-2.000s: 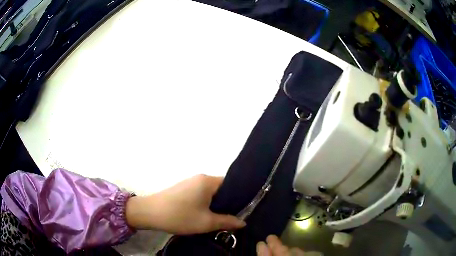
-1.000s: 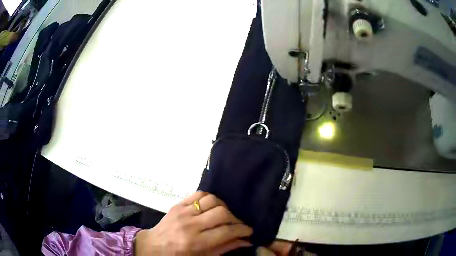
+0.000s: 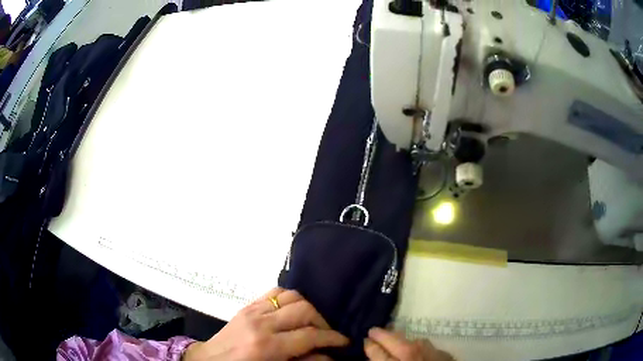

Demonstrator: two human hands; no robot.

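The navy-black strap panel (image 3: 336, 162) lies lengthwise on the white tabletop, its right edge beside the lit spot, its far part behind the machine head. A silver zip (image 3: 366, 169) runs down it to a D-ring (image 3: 354, 214). The large pocket (image 3: 342, 271) is at the near end, with a zip pull (image 3: 389, 280) at its right side. My left hand (image 3: 271, 330), with a ring, grips the panel's near left edge. My right hand (image 3: 398, 347) is at its near right corner, cut off by the frame's bottom; its fingertips touch the fabric.
The white sewing machine (image 3: 486, 84) stands at the right over the grey needle plate (image 3: 536, 211). Yellow tape (image 3: 458, 252) lies in front of it. A printed ruler (image 3: 493, 328) runs along the near edge. Stacked dark panels (image 3: 60, 120) are at the left.
The view has shifted, so machine and panel sit differently. Earlier, my left hand was at the zip's near D-ring; now both hands are at the large pocket's near end. My right fingers show more clearly.
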